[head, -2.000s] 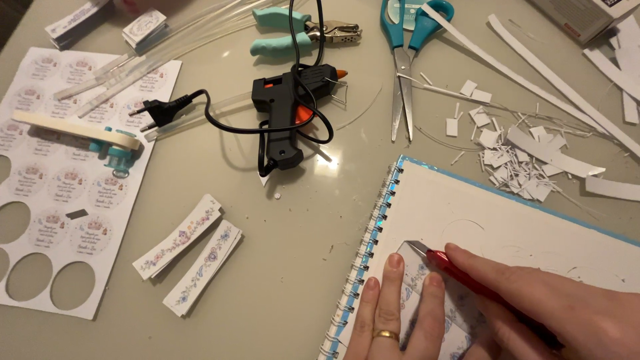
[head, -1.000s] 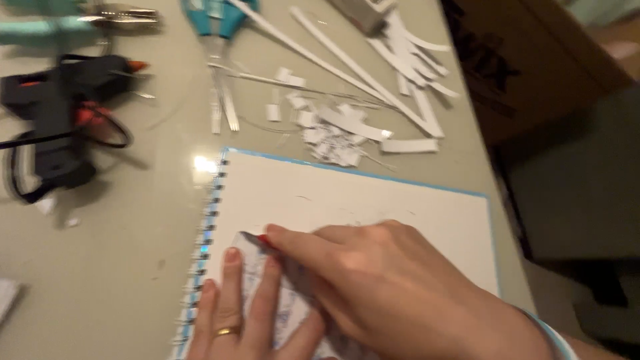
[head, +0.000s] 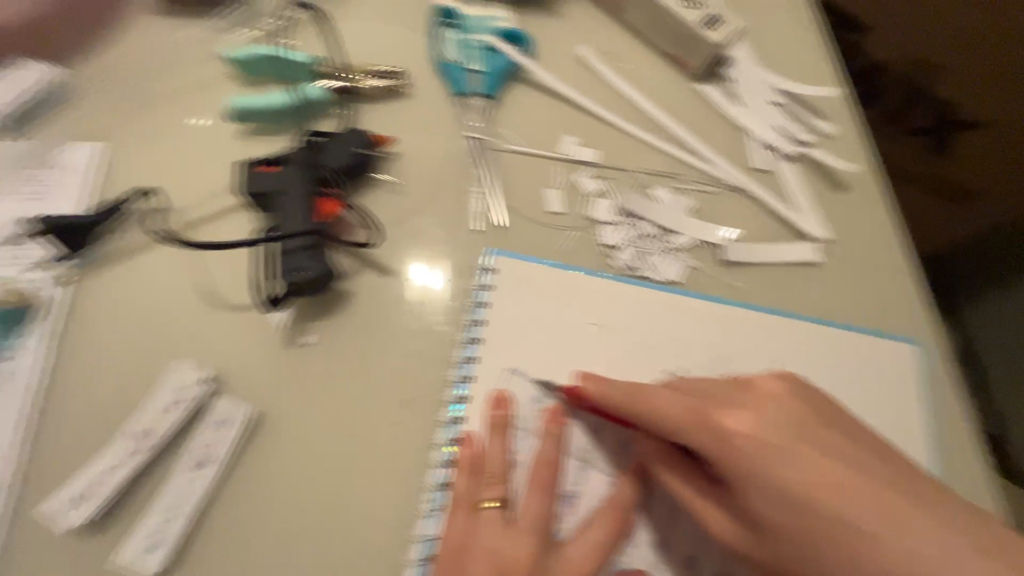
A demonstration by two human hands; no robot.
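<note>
My right hand (head: 720,448) grips a red craft knife (head: 596,408), its blade tip on the paper near the notebook's spiral edge. Flat beside it, my left hand (head: 520,496), with a gold ring, presses a sheet of printed paper (head: 572,488) with its fingers spread. Under both lies a spiral-bound notebook (head: 720,336) with a blue edge. Two stacks of printed paper strips, one (head: 128,452) beside the other (head: 188,484), lie to the left of the notebook. The view is blurred, so the cut line is hard to make out.
Beyond the notebook lie paper scraps (head: 648,240), long white strips (head: 656,128), teal-handled scissors (head: 480,56) and a box (head: 680,32). Further left are a black glue gun (head: 296,208) with its plug (head: 80,228), mint-handled pliers (head: 280,84) and a printed sheet (head: 32,344). The table edge (head: 920,264) runs down the right.
The view has swung right and partly back. My right hand keeps hold of the red knife, and my left hand stays on the printed paper.
</note>
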